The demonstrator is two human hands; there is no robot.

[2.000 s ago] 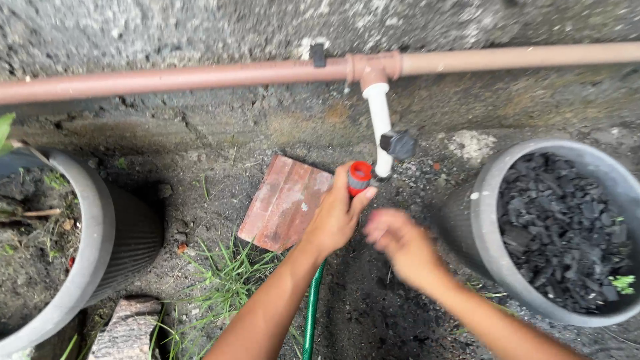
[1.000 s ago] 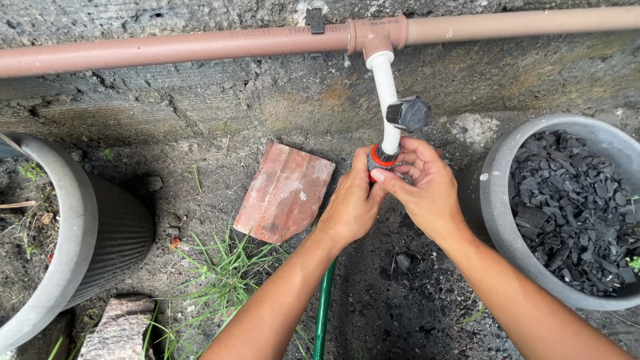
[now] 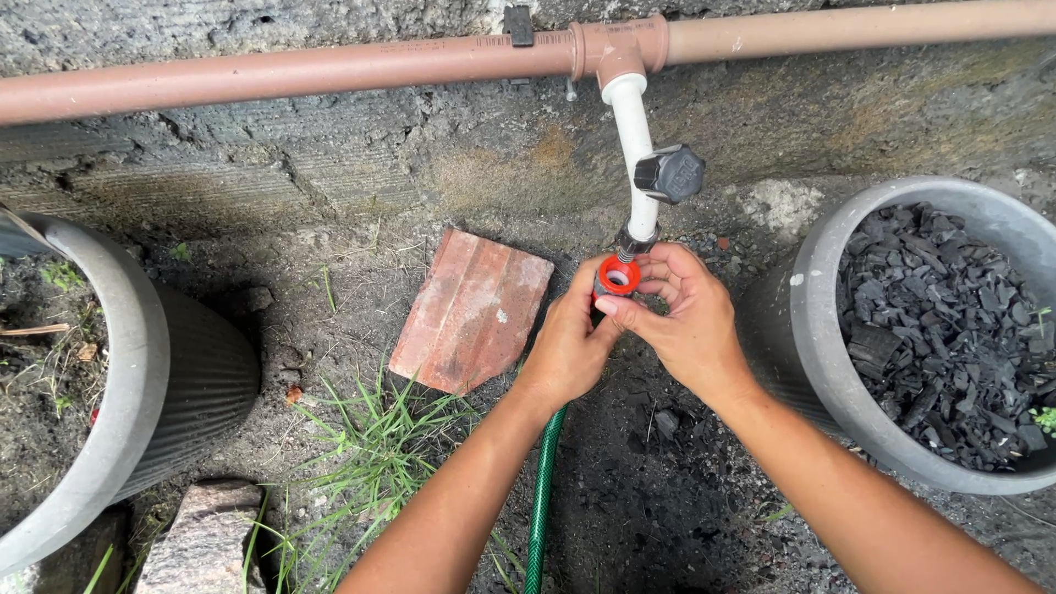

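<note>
Between my two hands is a red and grey hose connector (image 3: 617,275), its open round end facing up toward me. My left hand (image 3: 569,338) grips it from the left, and my right hand (image 3: 689,318) has its thumb on the connector's near side, fingers curled behind. A green garden hose (image 3: 545,499) runs down from beneath my left hand. Just above the connector is the dark threaded outlet (image 3: 637,239) of a white plastic tap (image 3: 634,140) with a black knob (image 3: 670,173). Whether outlet and connector touch is unclear.
A brown pipe (image 3: 330,73) crosses along the wall and feeds the tap. One grey pot (image 3: 813,305) of charcoal pieces stands right, another grey pot (image 3: 136,363) with soil left. A broken red tile (image 3: 470,313), grass (image 3: 384,450) and a stone block (image 3: 202,536) lie on the ground.
My right hand, apart from the connector two seconds ago, has come onto it. One second ago the connector was up at the tap's outlet; now its open end shows just below.
</note>
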